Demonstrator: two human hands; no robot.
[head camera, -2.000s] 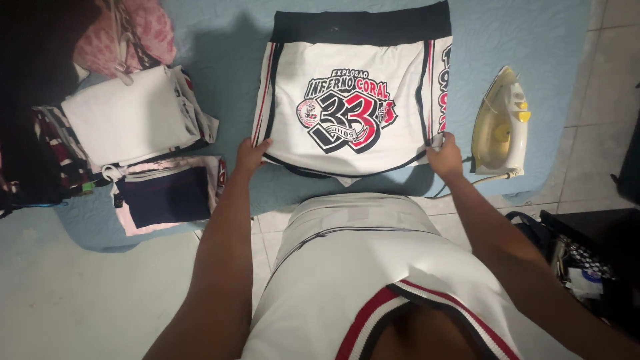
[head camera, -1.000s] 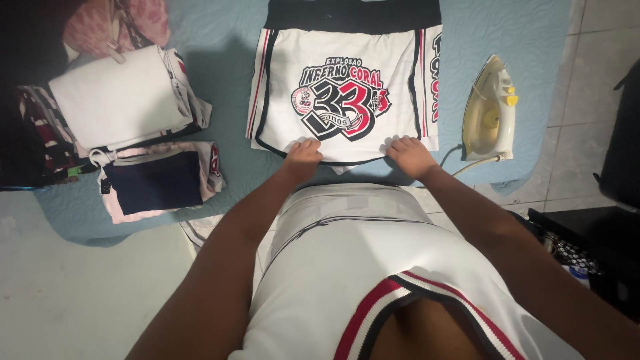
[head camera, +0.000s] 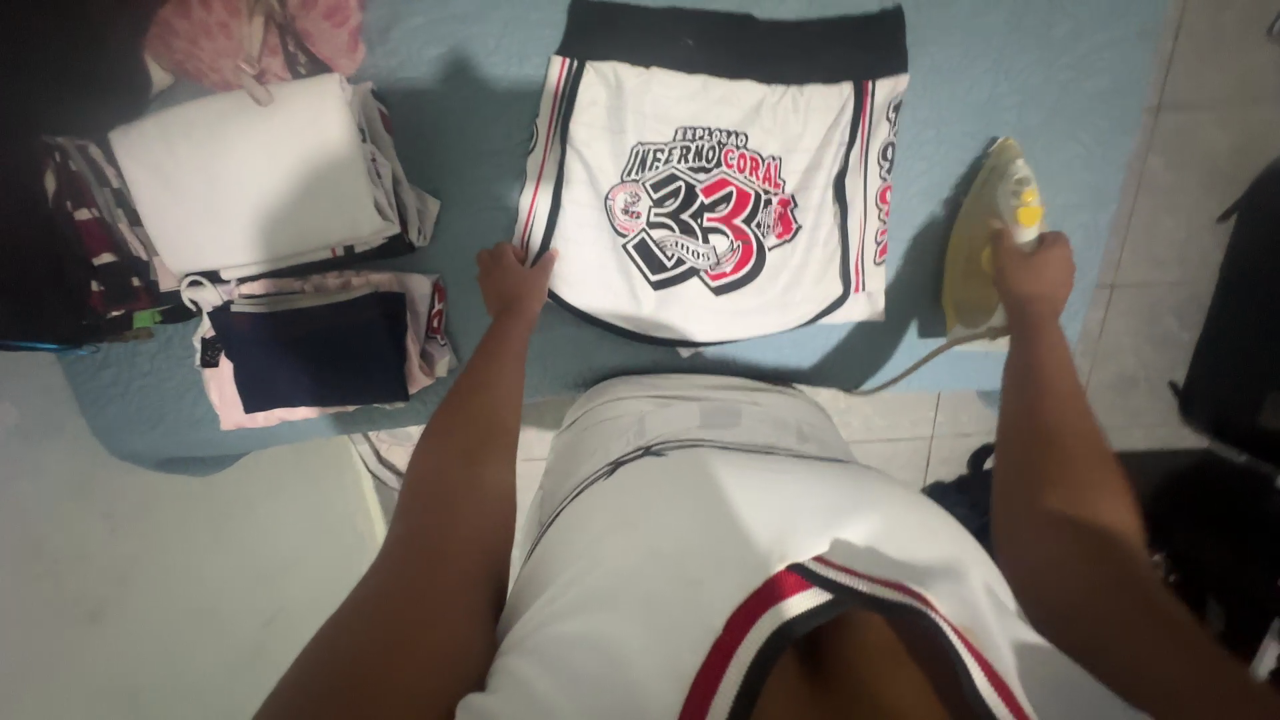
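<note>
White shorts (head camera: 700, 200) with a black waistband, black and red side stripes and a printed emblem lie flat on the blue cloth cover (head camera: 470, 120). The waistband is at the far side, the curved hem toward me. My left hand (head camera: 516, 282) grips the lower left edge of the shorts between thumb and fingers. To the right of them stands a white and yellow clothes iron (head camera: 965, 240), its tip pointing away from me. Around its handle my right hand (head camera: 1035, 275) is closed. The iron's cord (head camera: 925, 362) runs from its heel toward the near edge.
Folded white clothes (head camera: 245, 180) are stacked at the left. Nearer me is another folded pile with a dark navy piece (head camera: 310, 350) on top. Pink patterned fabric (head camera: 250, 40) and dark clothes (head camera: 90, 230) lie beyond and beside them. A black object (head camera: 1235, 310) is at the far right.
My right hand has left the hem of the shorts and taken hold of the iron's handle. My left hand has moved left along the hem to the lower left corner.
</note>
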